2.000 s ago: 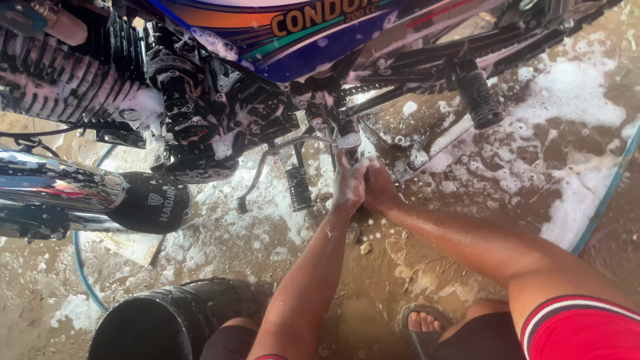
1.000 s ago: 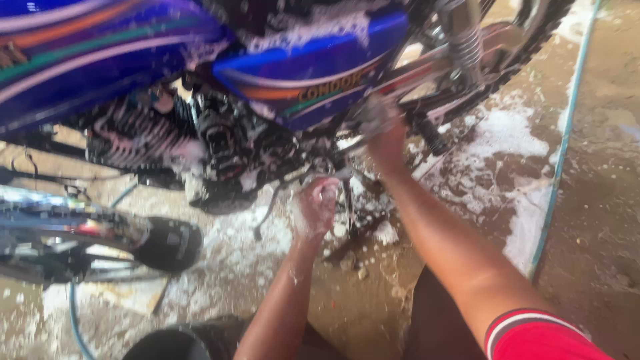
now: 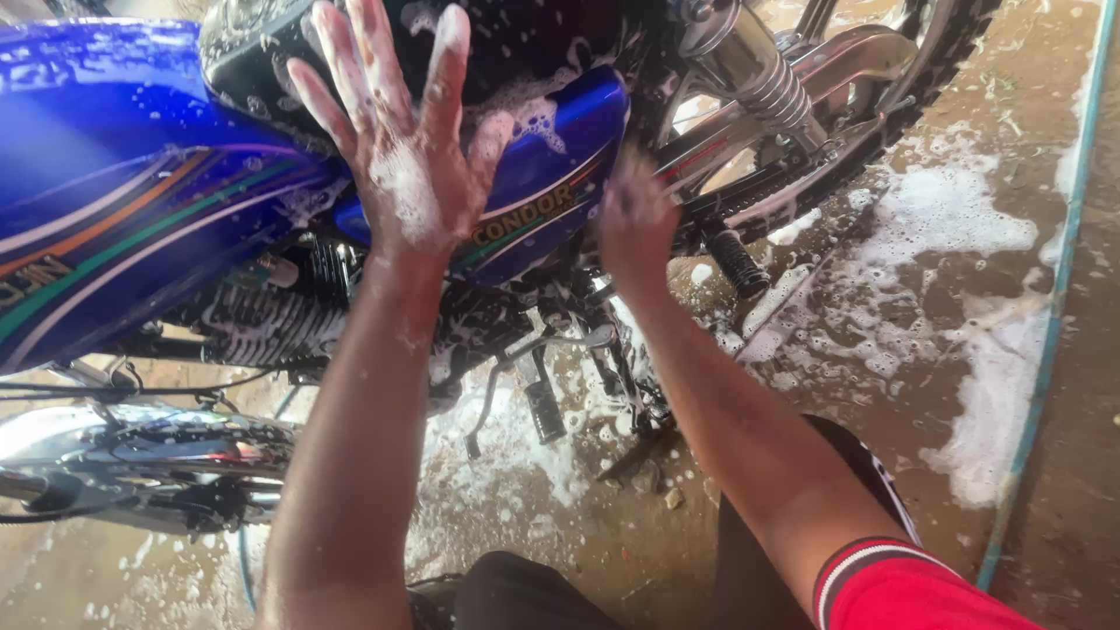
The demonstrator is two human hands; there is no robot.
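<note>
My left hand (image 3: 407, 149), its fingers spread and streaked with soap suds, is over the motorcycle's black seat (image 3: 534, 35) and the front of its blue side panel (image 3: 560, 179). Nothing is held in it; whether the palm touches the bike is unclear. Blurred and bent, my right hand (image 3: 639, 214) is at the rear edge of that panel, above the swingarm; what it may hold is hidden. The blue fuel tank (image 3: 131, 157) with coloured stripes lies to the left. Suds cling to the seat and the finned engine (image 3: 271, 319).
The rear shock absorber (image 3: 770, 87) and rear wheel (image 3: 936, 96) stand at upper right. A rubber footpeg (image 3: 737, 261) and the gear lever (image 3: 490, 394) jut out low. A blue hose (image 3: 1050, 324) runs along wet, foamy ground. The front wheel's chrome fender (image 3: 114, 429) is at lower left.
My left hand has risen from the bike's lower parts near the gear lever to the seat and side panel, its fingers now spread. My right hand, earlier low beside the left, is by the panel's rear edge.
</note>
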